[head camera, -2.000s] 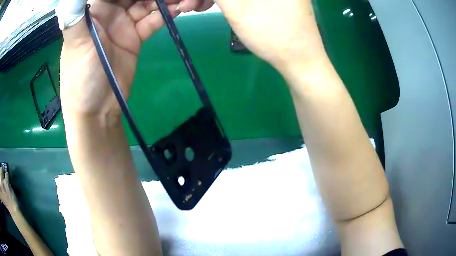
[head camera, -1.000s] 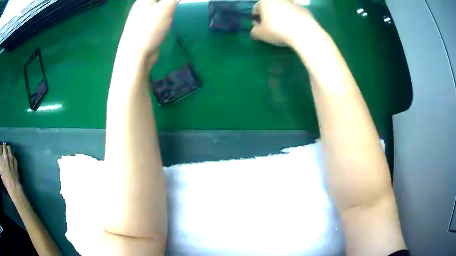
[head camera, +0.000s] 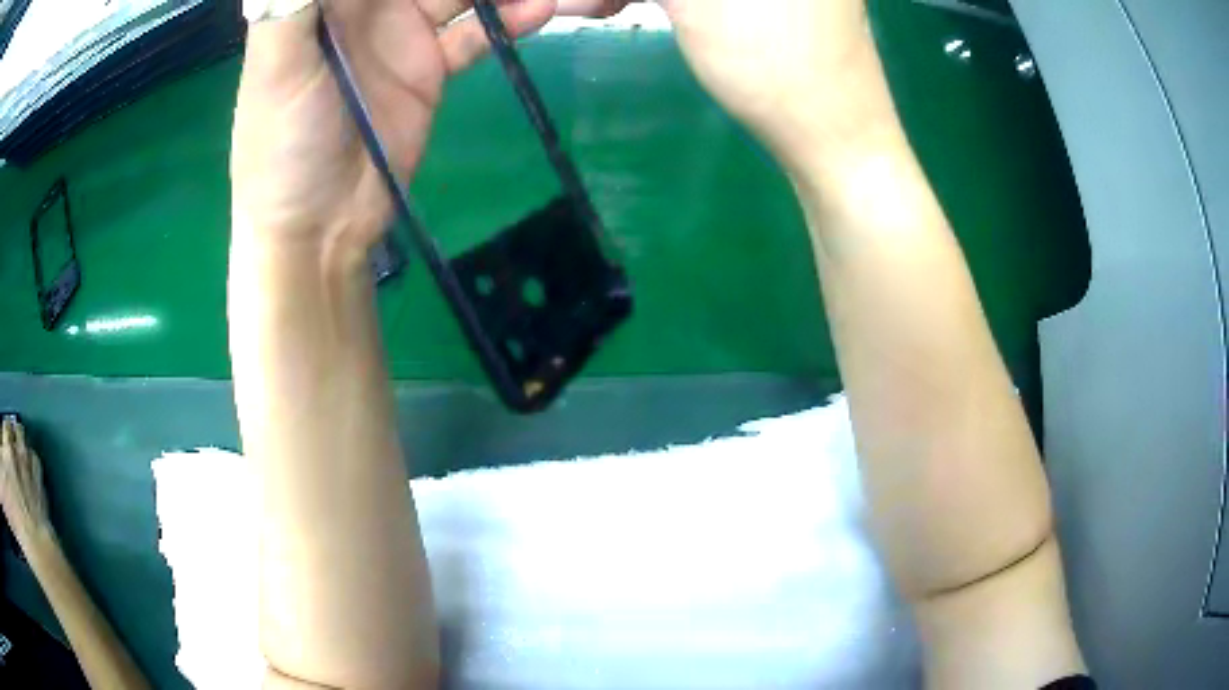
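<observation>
A black phone middle frame (head camera: 546, 290) hangs tilted in the air, its solid end with camera holes pointing down towards me. My left hand (head camera: 357, 115) is palm up at the top edge and holds the frame by its side rails; a white finger cot shows on the thumb. My right hand (head camera: 768, 34) is at the top edge; its fingers are mostly cut off near the frame's far end, so I cannot tell what they hold. Another frame (head camera: 388, 256) lies on the green surface, mostly hidden behind my left wrist.
A black frame (head camera: 55, 256) lies on the green surface at left. A black stack (head camera: 128, 81) under white sheets stands far left. White foam (head camera: 647, 539) covers the near edge. A grey cabinet (head camera: 1146, 337) is at right. Another person's hand (head camera: 19, 472) is at lower left.
My left hand has come up turned palm up, with a frame now raised in it. My right hand has left the dark frame at the top. The frame at left has shifted further left.
</observation>
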